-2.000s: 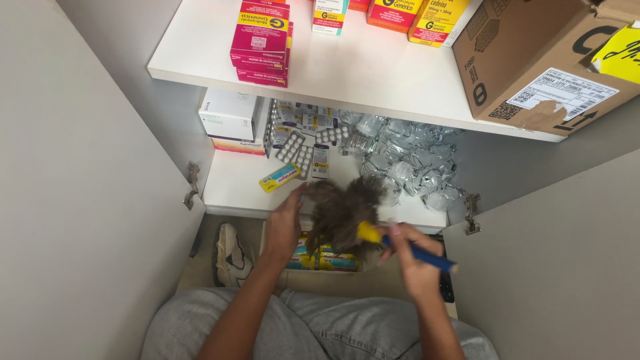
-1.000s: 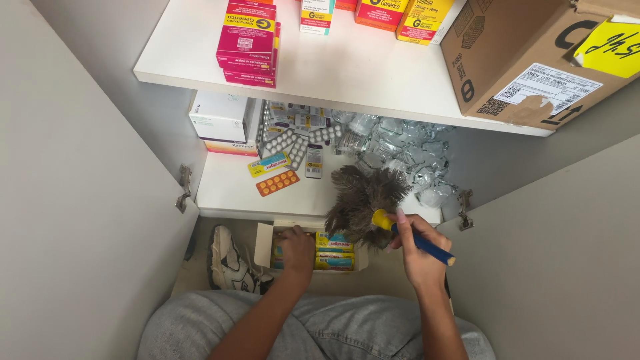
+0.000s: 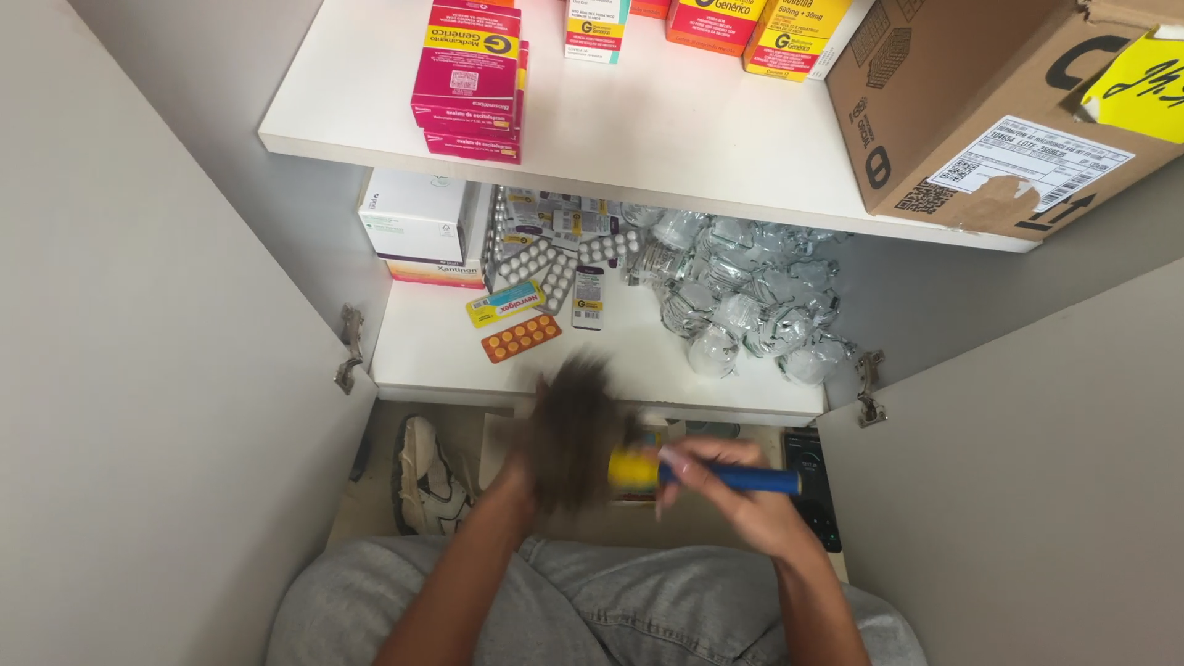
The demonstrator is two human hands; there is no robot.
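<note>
My right hand [image 3: 731, 490] is closed around the blue and yellow handle of a feather duster [image 3: 578, 435], whose brown feathers are blurred. Behind the feathers is my left hand [image 3: 523, 462], mostly covered, so whether it holds anything does not show. Under the duster, a carton of small medicine boxes [image 3: 647, 444] is largely hidden. On the lower shelf [image 3: 610, 365] lie an orange blister pack [image 3: 521, 339], a yellow and blue medicine pack [image 3: 506, 303] and several silver blister packs [image 3: 558, 280]. Several clear plastic-wrapped items [image 3: 758, 296] are heaped to their right.
Open cabinet doors [image 3: 157, 370] flank me. The upper shelf [image 3: 647, 129] overhangs, bearing pink medicine boxes [image 3: 467, 83] and a cardboard box [image 3: 999, 120]. White boxes [image 3: 416, 217] stand at the lower left. A shoe [image 3: 425, 481] and a phone [image 3: 812, 490] are below.
My left hand has moved from the carton of medicine boxes to behind the feathers. The duster has swung left in my right hand. The orange blister pack, seen one second ago, lies on the shelf still.
</note>
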